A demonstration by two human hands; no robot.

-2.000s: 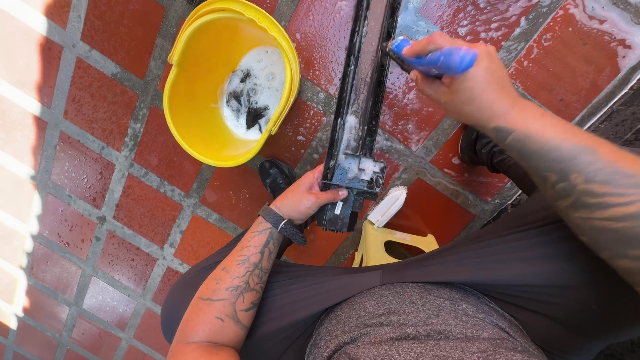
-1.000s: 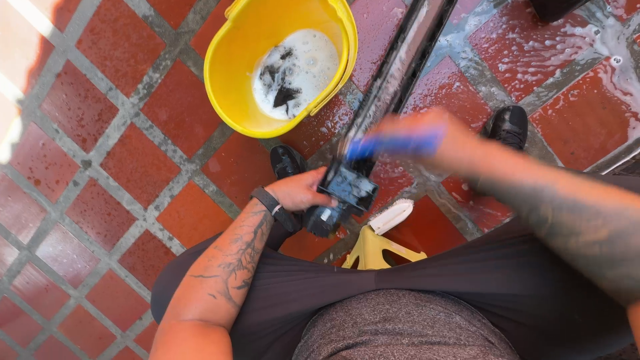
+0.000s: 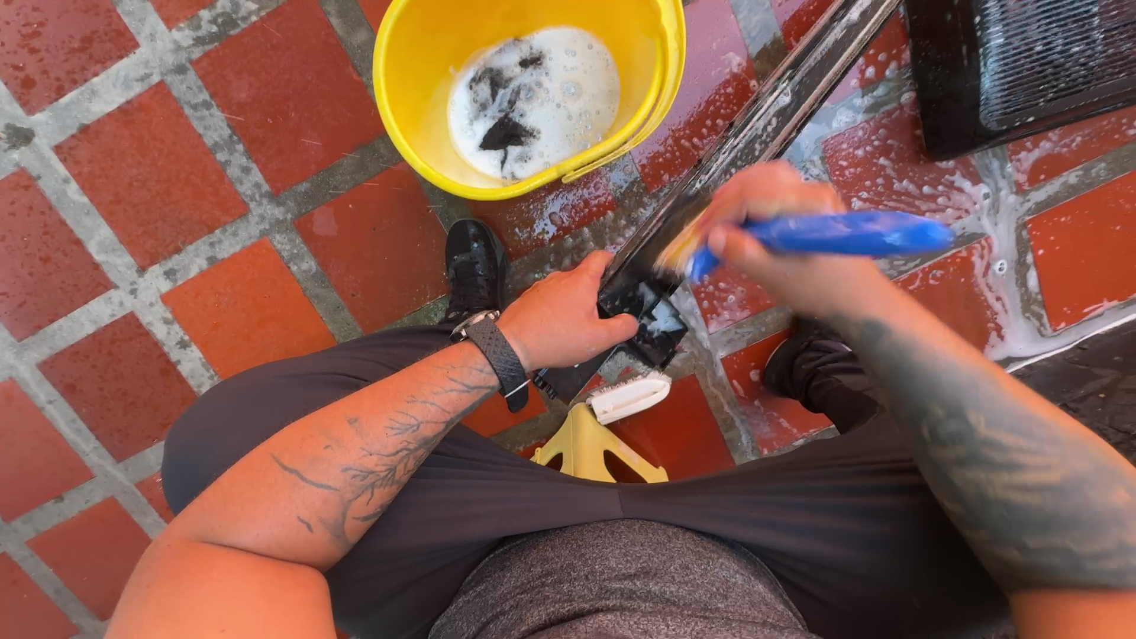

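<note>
A long black rail (image 3: 768, 115), wet and streaked with suds, runs from the upper right down to a black end block between my knees. My left hand (image 3: 568, 315) grips the rail near that block. In my right hand (image 3: 781, 231) is a blue-handled brush (image 3: 852, 234), slightly blurred, its pale bristles against the rail just above the block. A yellow bucket (image 3: 388, 106) with foamy water and something dark in it stands left of the rail. Below the block, a white scrub brush (image 3: 630, 398) lies on the edge of a yellow plastic stool (image 3: 584, 444).
Wet red floor tiles (image 3: 266, 311) with grey joints lie all around, soapy on the right. A black ribbed part (image 3: 1056, 62) rests at the upper right. My shoes stand on either side of the rail, the left one (image 3: 473, 266) below the bucket.
The rail has swung to a steeper slant toward the upper right. My right hand has moved the blue brush from farther up the rail down toward its lower end. The black ribbed part shows more fully.
</note>
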